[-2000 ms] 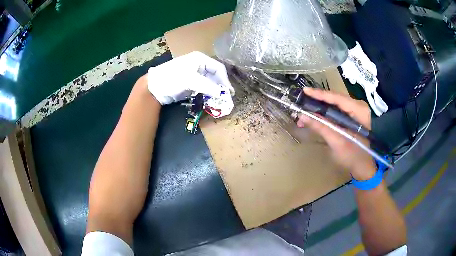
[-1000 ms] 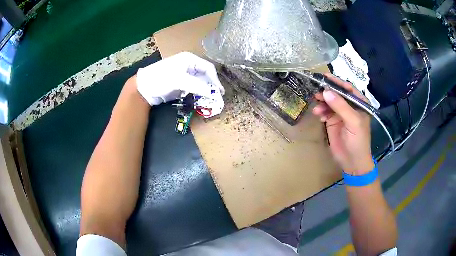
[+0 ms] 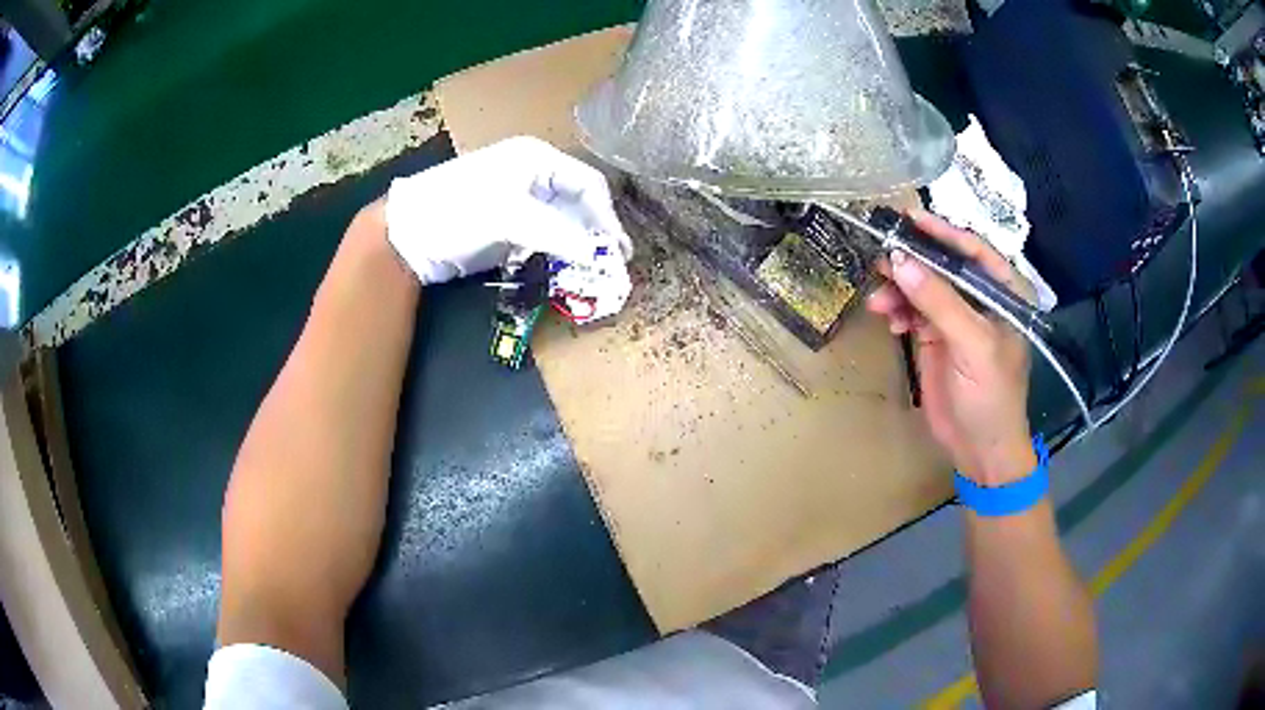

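Observation:
My left hand [image 3: 506, 215], in a white glove, holds a small circuit board [image 3: 512, 337] by its wires; the board hangs below the fingers, green with a yellow block. A red wire [image 3: 574, 302] loops at the gloved fingertips. My right hand [image 3: 960, 333], bare with a blue wrist strap [image 3: 1002, 490], holds a dark soldering iron [image 3: 967, 272]. The iron's front end is at the hood's lower right rim, and its tip cannot be made out. A stand with a yellowish tip-cleaning tray [image 3: 807, 282] lies left of my right hand.
A clear speckled hood [image 3: 770, 104] stands above the stand. Brown cardboard [image 3: 708, 513] with dark debris lies on the dark green mat [image 3: 486, 513]. A soiled glove [image 3: 982, 192] lies by a dark blue box [image 3: 1068, 153]. A thin dark tool [image 3: 911, 372] lies under my right hand.
The right hand and iron have moved up and right, away from the middle of the stand, uncovering the tip-cleaning tray. The left hand keeps its hold on the board's wires.

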